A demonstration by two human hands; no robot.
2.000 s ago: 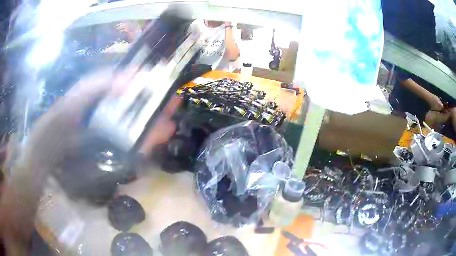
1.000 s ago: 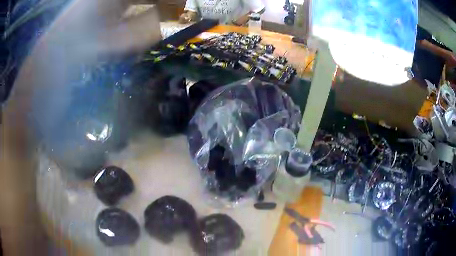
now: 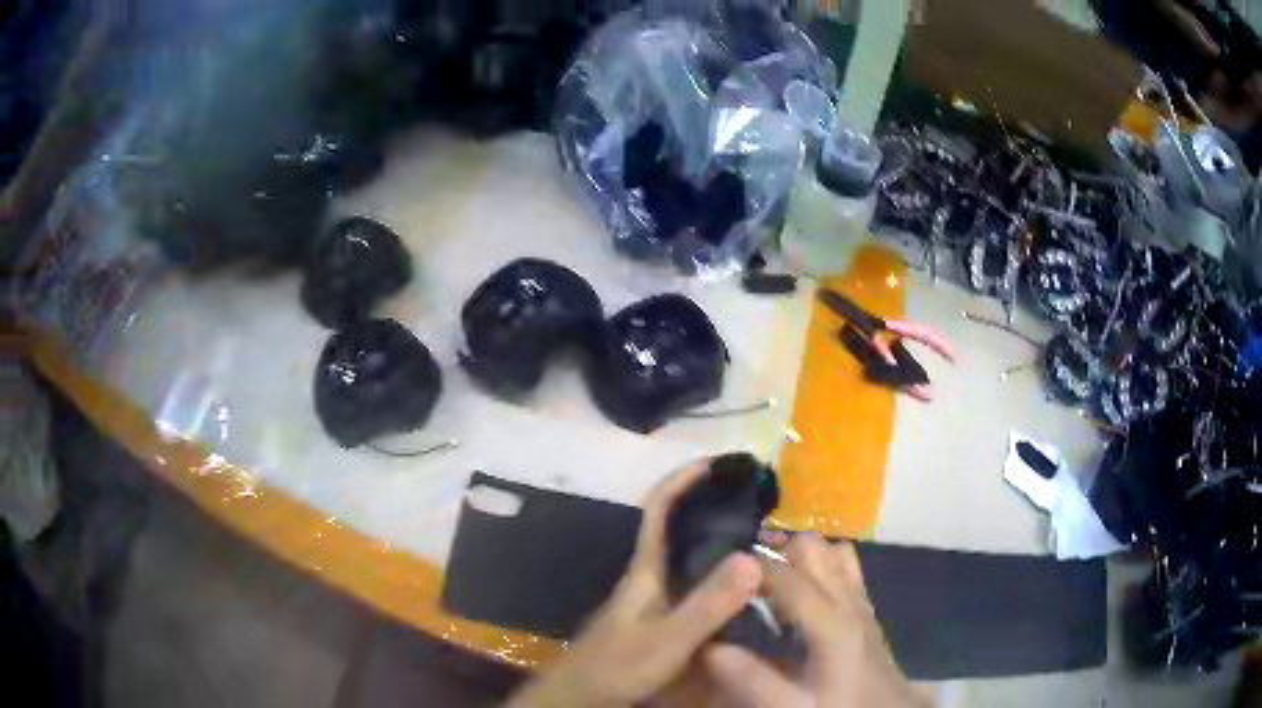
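My left hand point(image 3: 644, 622) cups a glossy black rounded housing point(image 3: 713, 519) over the black work mat point(image 3: 990, 606). My right hand point(image 3: 828, 609) is against its right side, with a small white wiping cloth point(image 3: 765, 611) between the fingers. How far the cloth reaches behind the housing is hidden. Several more housings stand on the bench behind the mat, one point(image 3: 530, 325) in the middle and one point(image 3: 377, 383) at the left. Thin lead wires stick out from some of them.
A clear plastic bag point(image 3: 692, 138) with black parts stands behind, beside a translucent bottle point(image 3: 830, 208). Pink-handled nippers point(image 3: 886, 339) lie on orange tape point(image 3: 847, 443). A white wipe point(image 3: 1059, 505) and a tangled heap of ring-shaped modules point(image 3: 1066, 277) are at right. A dark heap is far left.
The view has tilted down to the near bench and mat. The blurred arm at the left is gone from view. Both hands now show at the mat with a housing.
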